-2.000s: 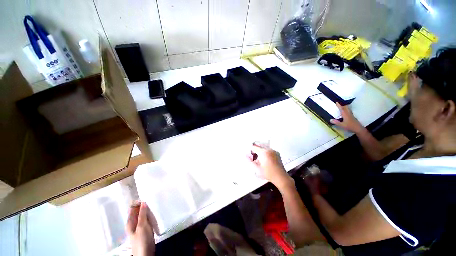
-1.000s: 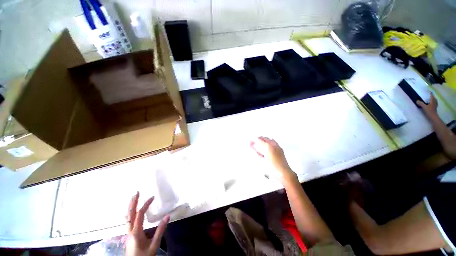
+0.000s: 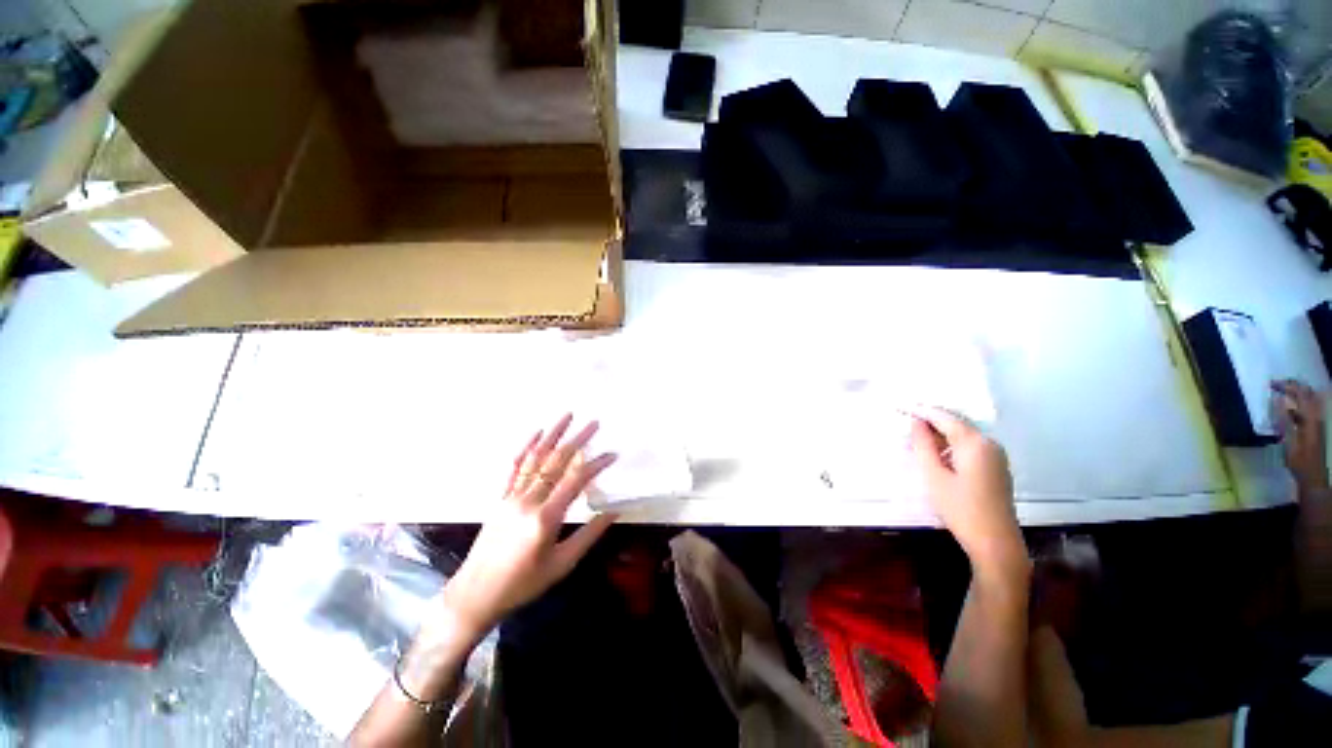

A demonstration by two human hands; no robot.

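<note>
A small white tray [image 3: 643,475], washed out against the white table, lies at the front edge beside my left hand. My left hand [image 3: 538,523] has its fingers spread, with fingertips at the tray's left end; I see no grip on it. My right hand [image 3: 964,475] pinches the near edge of a thin white piece [image 3: 947,383] at the right. Its outline is washed out, so I cannot tell whether it is a sleeve or a card.
An open brown carton [image 3: 365,285] with whitish packs stands back left, beside a closed carton [image 3: 139,234]. Black box bases [image 3: 935,176] line a black mat [image 3: 665,205]; a phone [image 3: 690,86] lies behind. At right, a person's hand [image 3: 1300,424] touches a filled box [image 3: 1234,373]. A plastic bag [image 3: 329,614] hangs below.
The view has swung left and down. The large whitish sheet at my left hand is gone from there. My left hand has come to the small tray, and my right hand now pinches a white piece.
</note>
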